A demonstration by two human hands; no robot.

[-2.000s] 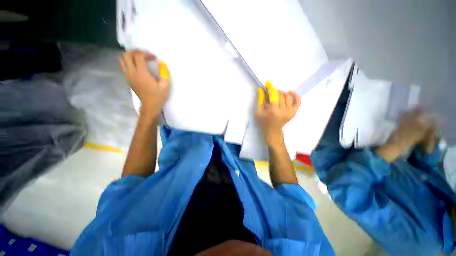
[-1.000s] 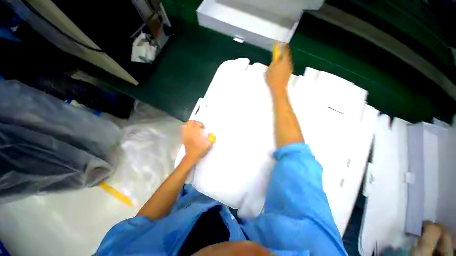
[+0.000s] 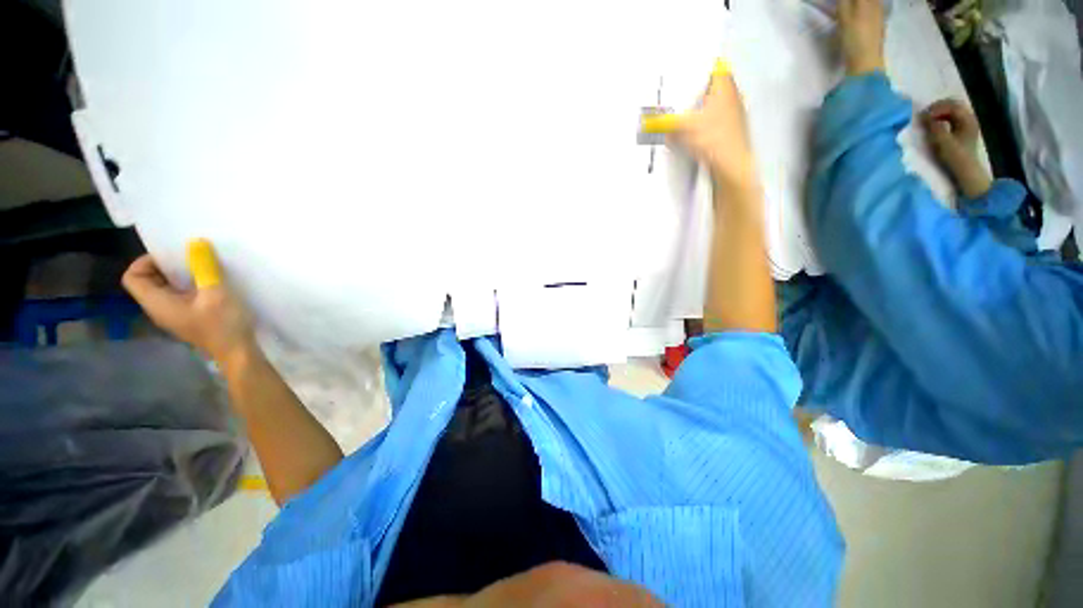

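A large flat white box blank (image 3: 392, 154) fills the view in front of me, with slots and tabs along its edges. Its near edge reaches my coat. My left hand (image 3: 196, 303) grips the blank's left edge, with the yellow-covered thumb on top and the fingers at the edge. My right hand (image 3: 710, 125) is at the blank's right side, with a yellow-covered thumb by a small slot and a yellow-tipped finger pointing forward. The right side flap (image 3: 683, 255) looks slightly raised and shadowed beside my right wrist. The far edge is cut off by the picture.
A neighbouring person's blue sleeves (image 3: 914, 273) and hands are at the right, over another stack of white sheets (image 3: 786, 154). Clear plastic over dark items (image 3: 107, 463) lies at the lower left. Crumpled white paper (image 3: 909, 457) is on the floor at the right.
My right hand has moved from the far edge to the right side. The blank now spreads wide and flat across the view. The view has turned, and the green bench and open box are out of sight.
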